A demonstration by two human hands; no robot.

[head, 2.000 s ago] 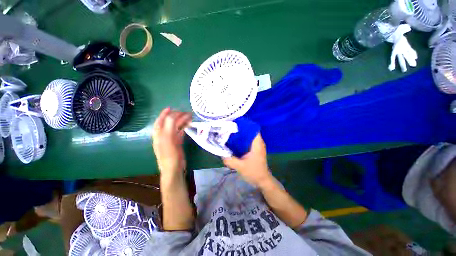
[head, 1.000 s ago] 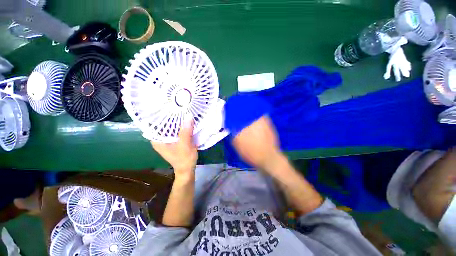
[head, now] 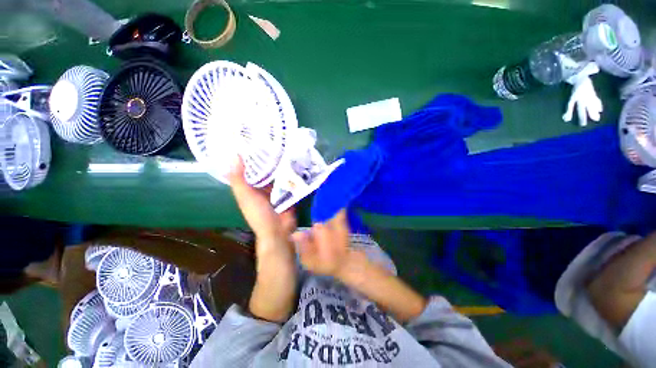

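Observation:
My left hand (head: 257, 205) holds a white clip-on fan (head: 237, 122) by the lower part of its round head, above the bench's front edge. The fan's white clip (head: 306, 172) points right, towards the cloth. My right hand (head: 327, 244) is just below the clip, at the near end of the bright blue cloth (head: 431, 158), and is shut on it; the fingertips are partly hidden and blurred. The cloth trails right across the bench. A small pale rectangular block (head: 374, 114) lies flat behind the cloth.
Left on the green bench (head: 360, 43): black fan (head: 140, 108), white fans (head: 77, 105), tape roll (head: 211, 23). Right: water bottle (head: 539, 65), white glove (head: 583, 99), more fans (head: 639, 128). A carton (head: 223, 269) of fans is at lower left. Another person's arm (head: 618, 284) is at right.
The fan was first low with its clip between my hands, then its head was raised leftward in my left hand. Now the clip shows more openly and my right hand is lower. The pale block is uncovered.

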